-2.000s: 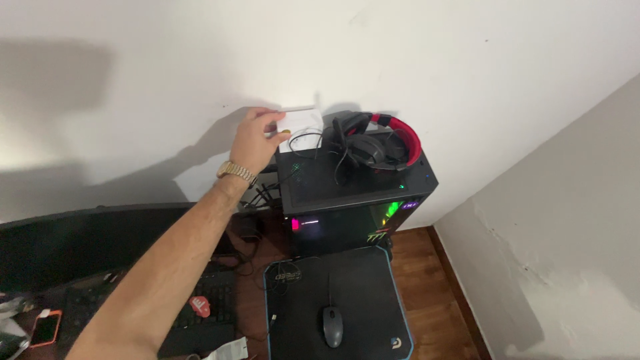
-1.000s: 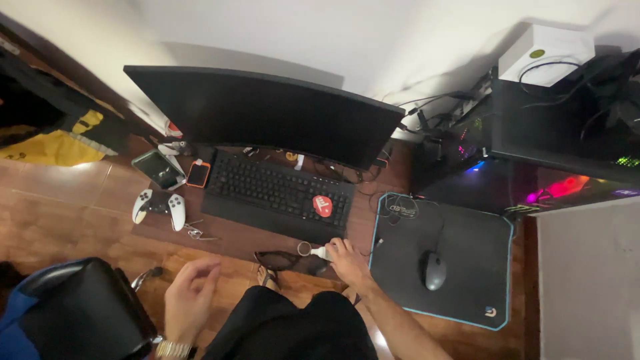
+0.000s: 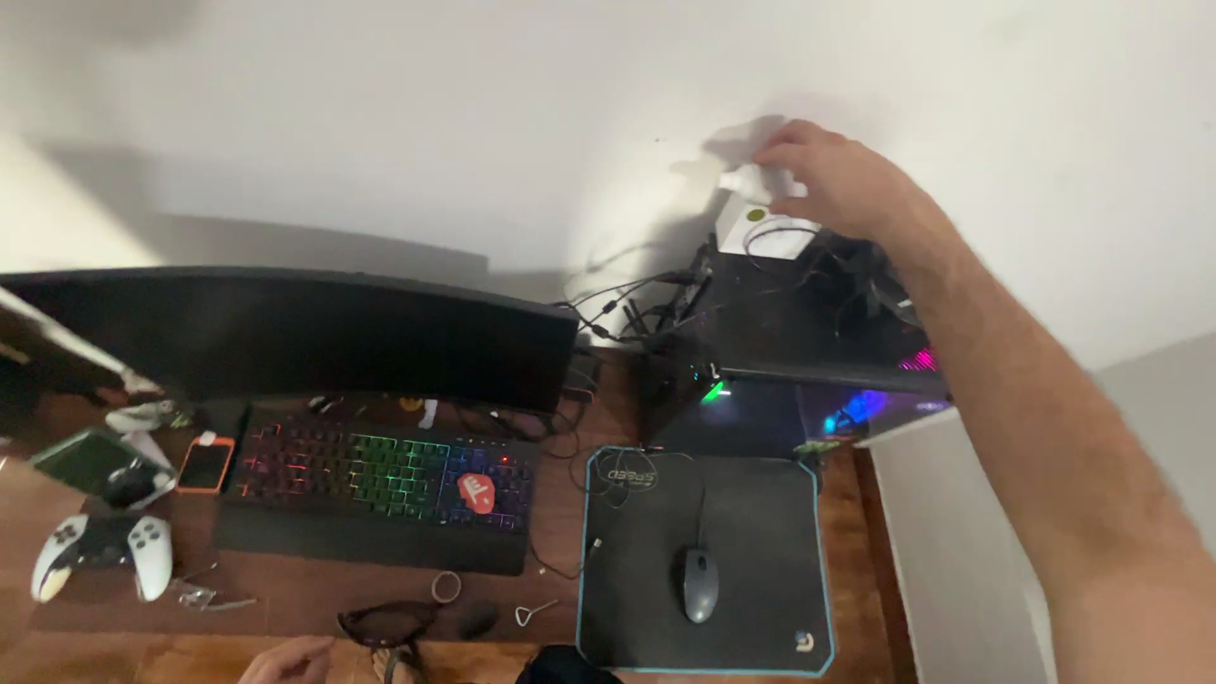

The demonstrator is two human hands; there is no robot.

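My right hand (image 3: 831, 180) grips a small white bottle (image 3: 760, 182), tilted on its side, at the top of a white box (image 3: 760, 233). That box sits at the back of the black computer tower (image 3: 779, 313), near the wall, with a thin black cable over it. Low in the view, my left hand (image 3: 290, 662) is partly cut off by the frame edge; nothing shows in it. Dark sunglasses (image 3: 388, 622) lie close to it at the desk's front edge, beside a ring-shaped object (image 3: 446, 587) and a dark oval object (image 3: 478, 619).
A curved monitor (image 3: 313, 332) stands behind a lit keyboard (image 3: 389, 475). A mouse (image 3: 700, 586) rests on a black mouse pad (image 3: 760, 532). At left are a white game controller (image 3: 103, 556) and an orange-edged phone (image 3: 206, 465). Cables (image 3: 617, 318) hang behind the tower.
My right hand has moved from the desk's front edge, where it held a white object, up to the white box on the tower. The keyboard lights have come on. The view has shifted.
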